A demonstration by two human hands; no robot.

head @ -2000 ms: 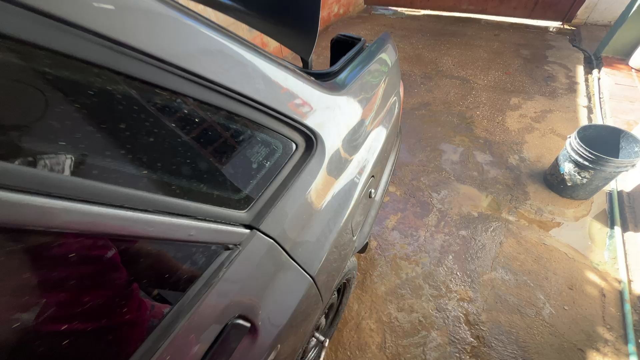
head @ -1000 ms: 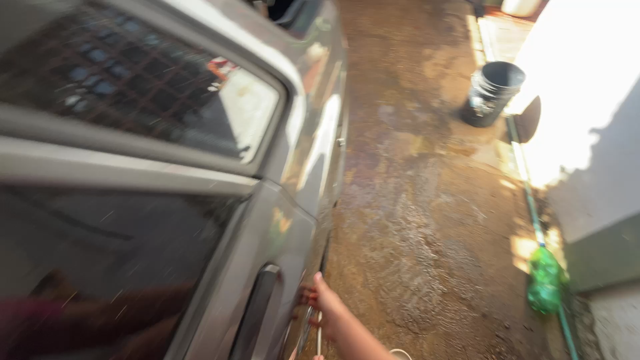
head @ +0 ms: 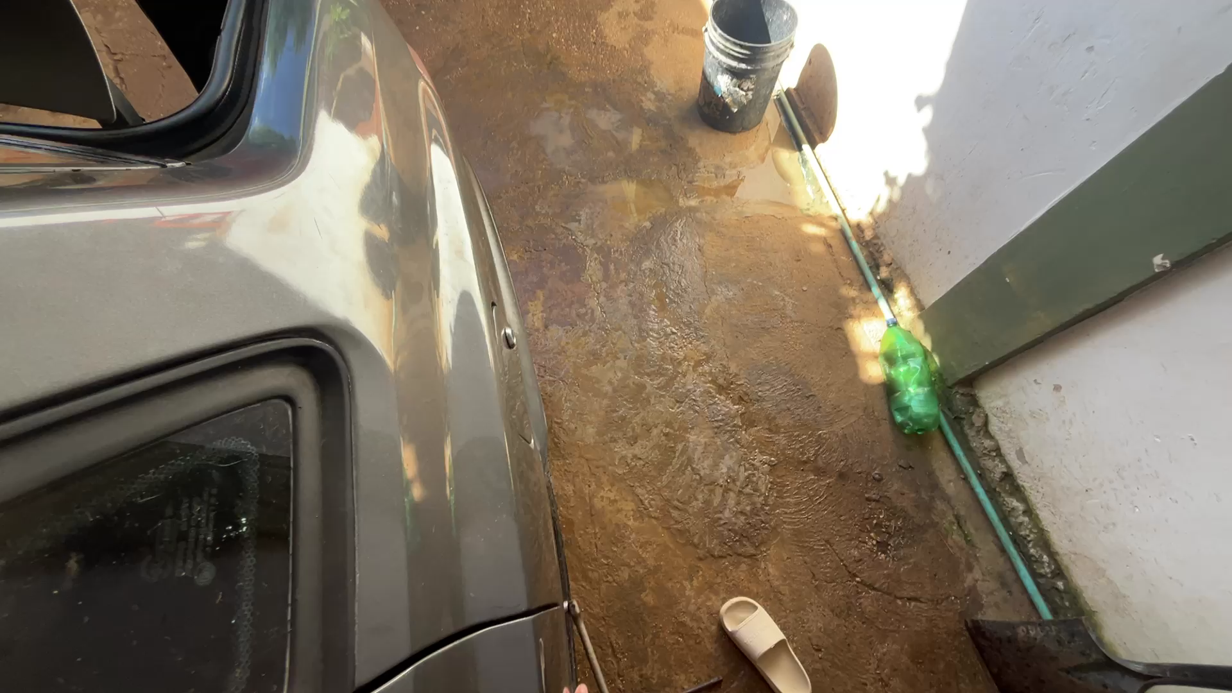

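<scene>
A grey car's rear side panel (head: 385,414) fills the left of the head view, with a small dark side window (head: 164,549) and an open hatch area above it. At the bottom edge, beside the door seam, only the fingertips of one hand (head: 577,688) show; which hand it is cannot be told. A thin rod or hose (head: 589,650) stands just right of those fingertips, against the car's side. Whether the fingers grip it is hidden. No other hand is in the picture.
A black bucket (head: 739,91) stands on the wet concrete floor (head: 674,385). A green plastic bottle (head: 910,380) lies by a teal pole (head: 991,510) along the white wall (head: 1107,433). A beige slide sandal (head: 765,643) is at the bottom.
A hand and forearm reached beside the car's door one second ago; now only fingertips show at the bottom edge. The view has moved along toward the car's rear.
</scene>
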